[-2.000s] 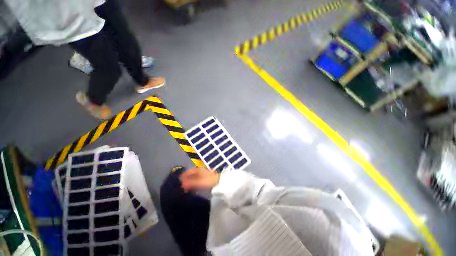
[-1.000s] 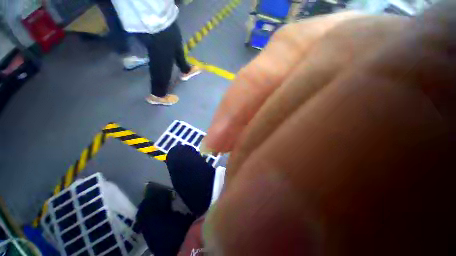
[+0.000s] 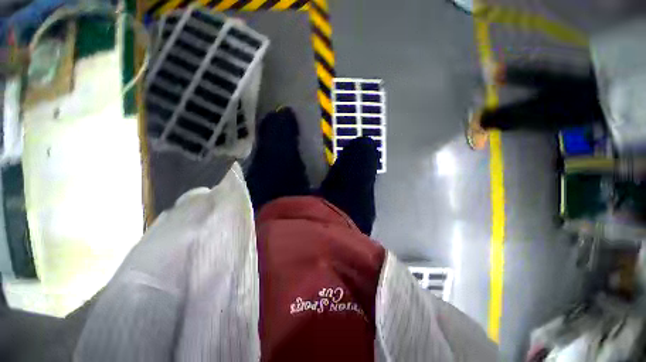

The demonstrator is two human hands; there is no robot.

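Neither of my hands shows; only my white striped coat and red shirt fill the lower middle. Nearest in front of me is a stack of white grid trays (image 3: pixel 225 42) with dark pockets, on the floor at the upper left. The top tray lies turned at an angle over the ones below. A second white grid tray (image 3: pixel 359 103) lies flat on the floor at upper centre, its lower end partly hidden by my dark-clothed leg.
A pale-covered bench (image 3: pixel 81 191) with a green edge runs down the left. Yellow-black tape (image 3: pixel 324 56) and a yellow line (image 3: pixel 497 233) mark the floor. Another tray (image 3: pixel 433 279) shows partly beside my coat. A person's dark leg (image 3: pixel 545 95) and green-blue racks (image 3: pixel 588 187) are at right.
The view has swung down towards my own body and the bench. The large blurred hand close to the camera has left the picture. The other person now shows at the right.
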